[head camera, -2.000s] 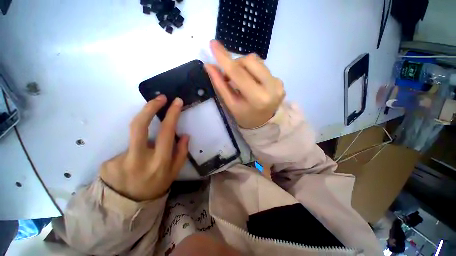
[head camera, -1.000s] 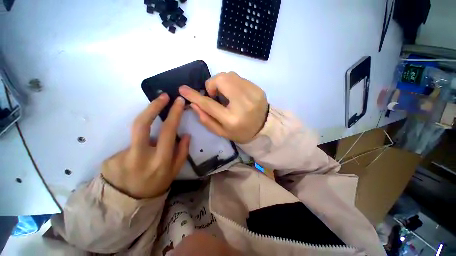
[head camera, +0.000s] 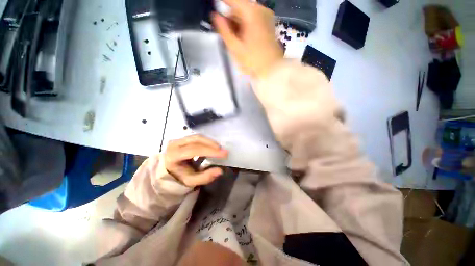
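Note:
My right hand (head camera: 250, 34) is at the top centre, its fingers at the upper right side of a black phone middle frame (head camera: 233, 98), gripping it. The frame is blurred, with its open rectangle towards me and its solid end partly cut off by the picture's top. My left hand (head camera: 195, 160) is at the table's near edge below the frame, fingers curled but apart, with nothing visible in it. A second middle frame (head camera: 156, 78) lies just left of the held one and is partly overlapped by it.
Stacked frames (head camera: 47, 57) lie at the far left. Small loose pieces (head camera: 291, 34) and black blocks (head camera: 351, 25) are beyond my right arm. Another frame (head camera: 399, 143) and dark tweezers (head camera: 420, 91) lie at right. A blue stool (head camera: 88, 176) is lower left, a brown carton (head camera: 432, 228) lower right.
The view has swung left. My right hand has moved away from me, now gripping the frame at its solid end. My left hand has let go of the frame and is nearer my body.

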